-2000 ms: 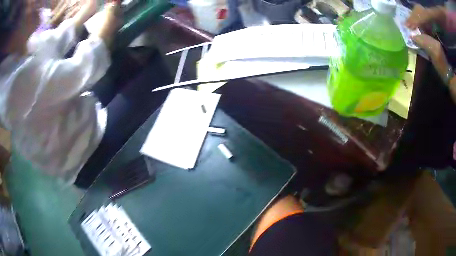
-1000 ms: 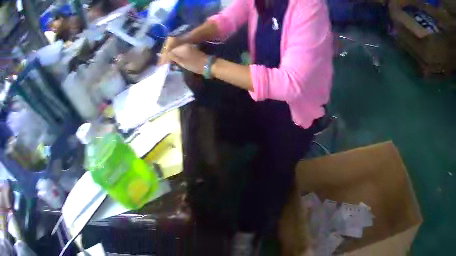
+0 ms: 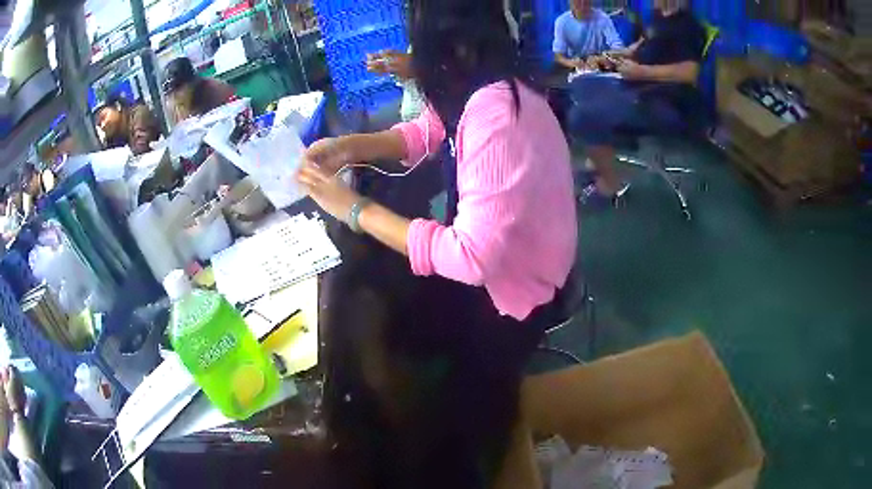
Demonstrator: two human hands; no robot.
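Neither of my hands is in the picture. Nearest in front of me is the large bright green drink bottle (image 3: 218,349) with a white cap and a yellow fruit on its label. It stands slightly tilted in view on the dark-brown bench (image 3: 296,435). Long white sheets (image 3: 158,396) lie left of and behind it, with a thin metal frame (image 3: 113,458) at their end. Printed white sheets (image 3: 277,256) lie behind the bottle, beside yellow paper (image 3: 298,342).
A person in a pink top (image 3: 516,181) sits at the bench, hands on white paper. An open cardboard box (image 3: 660,392) with paper scraps stands on the green floor at right. Two seated people (image 3: 626,72), a blue basket (image 3: 38,329) and stacked cartons (image 3: 794,143) are farther off.
The view has swung right and up, so the dark-green table has left the picture. The person in pink and the box have come in, and the person's hands now hold paper higher.
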